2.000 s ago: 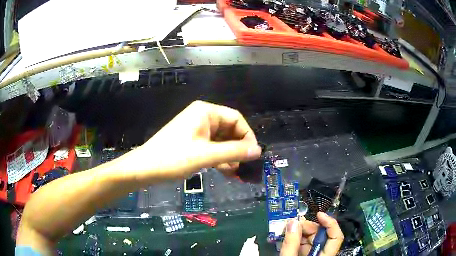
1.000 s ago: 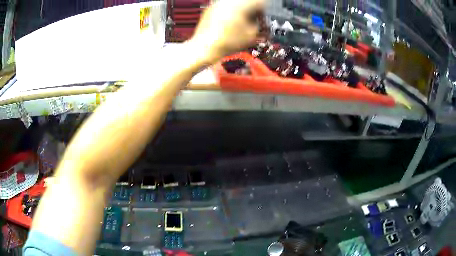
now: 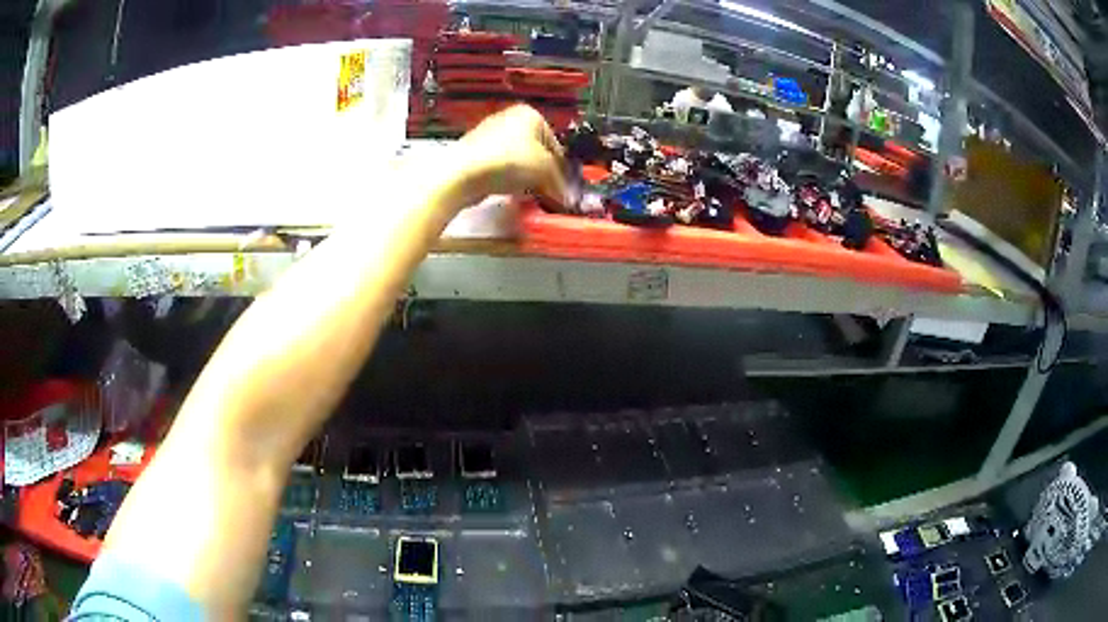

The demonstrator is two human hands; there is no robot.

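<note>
My left hand (image 3: 520, 158) is raised to the shelf and reaches into the left end of a red parts tray (image 3: 741, 252). Its fingers point down among small dark parts (image 3: 632, 201), some with blue and silver bits. The fingertips are hidden and blurred, so I cannot tell if they hold anything. My right hand is out of the picture.
A white panel (image 3: 231, 140) stands on the shelf at left. The shelf edge (image 3: 644, 284) crosses above the bench. Below are clear trays with keypad phones (image 3: 417, 561), a red tray (image 3: 75, 547) at left and a white fan-like object (image 3: 1062, 516) at right.
My left hand has gone up from the bench to the shelf tray, then down into it. The view has tilted up, and my right hand, the blue circuit board and the blue-handled tool have left the picture.
</note>
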